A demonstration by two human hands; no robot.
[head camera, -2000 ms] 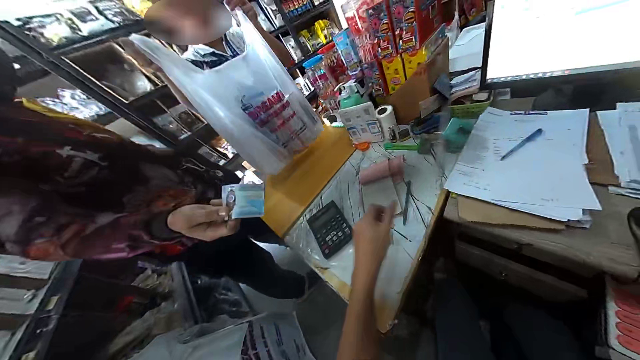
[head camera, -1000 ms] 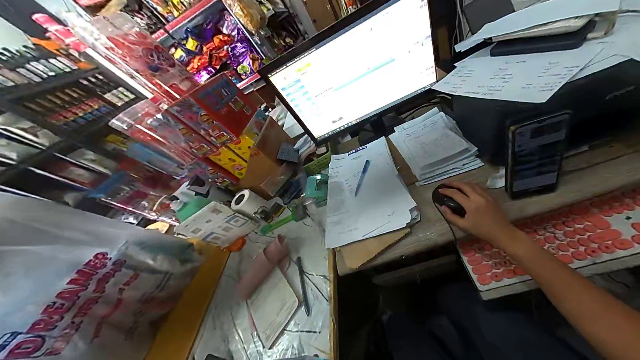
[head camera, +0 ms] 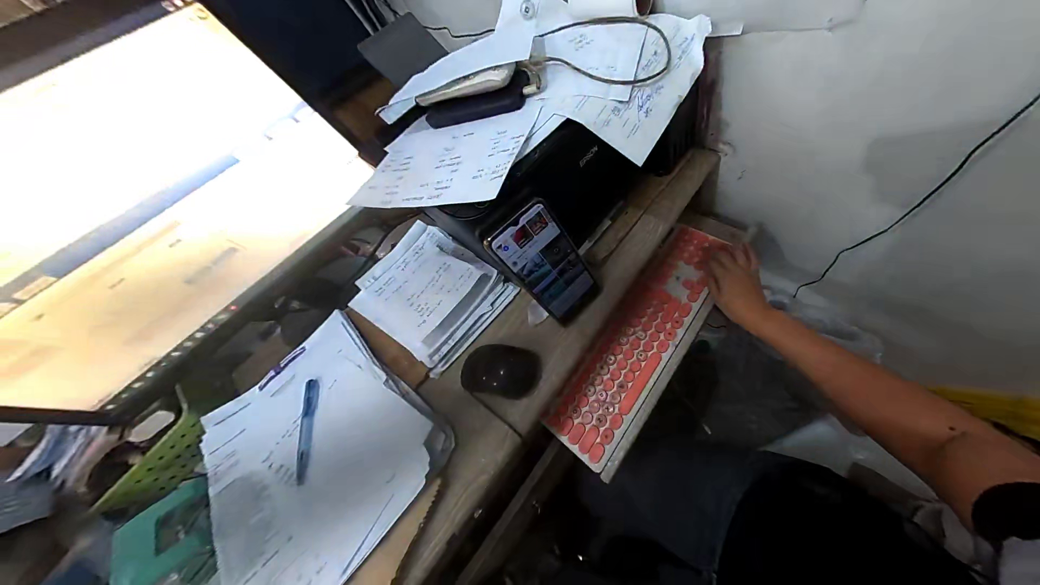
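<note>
My right hand (head camera: 734, 284) rests on the number keys at the far right end of a red and white keyboard (head camera: 626, 357), holding nothing, its fingers slightly spread and bent. The keyboard sits on a tray below the desk edge. To its left, a black computer mouse (head camera: 500, 371) lies on the wooden desk. A smartphone (head camera: 543, 260) with a lit screen leans upright against a black printer (head camera: 569, 171). My left hand is out of view.
Loose papers and a dark case (head camera: 478, 107) cover the printer. A paper stack (head camera: 431, 292) and sheets (head camera: 357, 455) with a blue pen (head camera: 306, 431) lie left of the mouse. A monitor (head camera: 162, 195) stands behind, near a green basket (head camera: 154, 463). A cable (head camera: 910, 213) hangs along the wall.
My right hand has left the mouse, which it covered a second ago, and moved right to the keyboard's number keys. The view has swung far to the right.
</note>
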